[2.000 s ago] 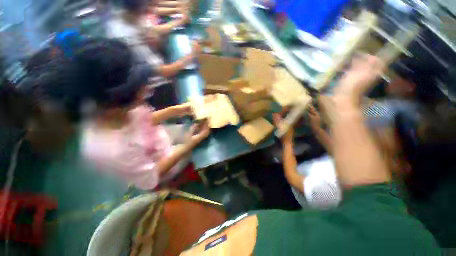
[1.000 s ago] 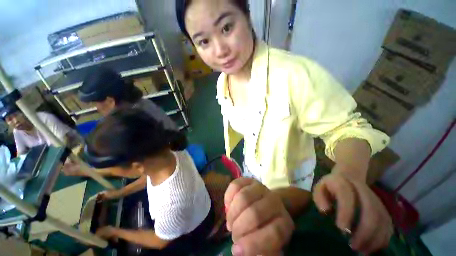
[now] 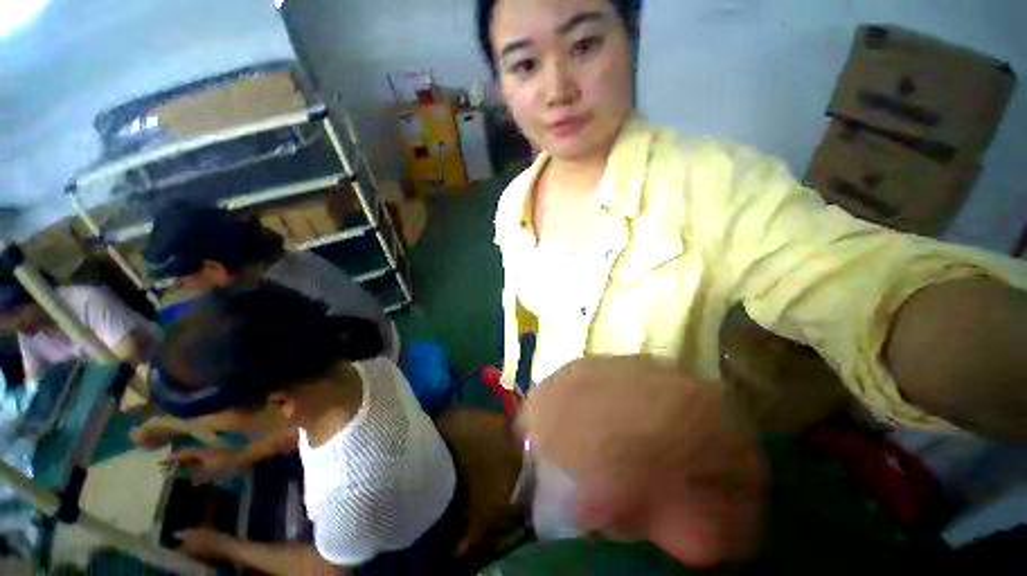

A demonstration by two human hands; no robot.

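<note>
One blurred hand, which appears to be my right hand (image 3: 648,450), is close to the camera at the lower centre. Its fingers are curled downward and smeared by motion, and no held object can be made out. My left hand is not in view. Close in front stands a person in a yellow jacket (image 3: 653,259), facing me. One arm of this person reaches out past the right edge. My hand overlaps the front of the jacket in the picture; touch cannot be told.
Seated workers, one in a white knit top (image 3: 383,461), lean over a bench at left with flat tan card (image 3: 124,489). Behind are a pale-framed shelf (image 3: 225,135), a yellow cabinet (image 3: 431,146) and a blue stool (image 3: 426,374). Brown cartons (image 3: 918,107) are stacked at the right wall.
The view has swung from the bench to the person in yellow. My fist has become a blurred hand nearer the centre. The person's arm has moved outward past the right edge.
</note>
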